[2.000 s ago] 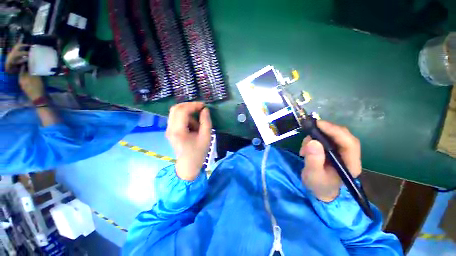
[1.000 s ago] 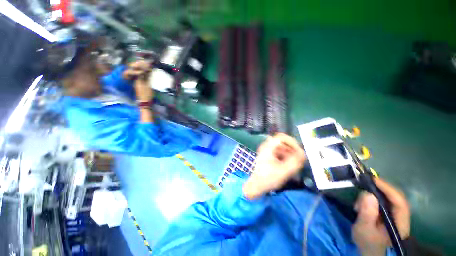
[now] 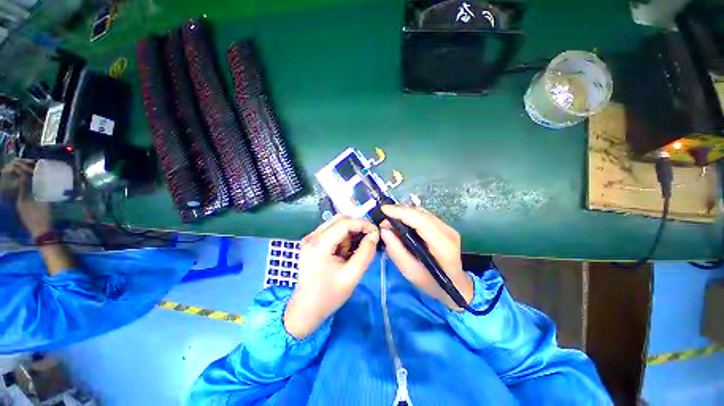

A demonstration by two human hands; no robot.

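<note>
The white three-up panel [image 3: 332, 184] lies tilted on the green mat near the bench edge, with dark windows and yellow hooked tabs [image 3: 379, 156] on its far right side. My right hand [image 3: 433, 242] is shut on the black soldering iron [image 3: 421, 255]; its tip lies over the panel. My left hand [image 3: 329, 266] is at the panel's near edge, thumb and fingertips pinched close beside my right fingers. Whether a thin solder wire is between them cannot be seen. The panel's near part is hidden by my hands.
Ribbed dark bundles [image 3: 262, 127] lie left of the panel. A black fume fan [image 3: 452, 59] and a translucent tub [image 3: 560, 93] stand ahead. A soldering station [image 3: 683, 87] is on a wooden board [image 3: 615, 170] at right. A grid tray [image 3: 283, 262] is below the edge. Another person's arm [image 3: 48, 238] is at left.
The view has swung and now shows the fan and station. My left hand has moved right from beside the panel to its near edge, meeting my right hand. The iron stays in my right hand.
</note>
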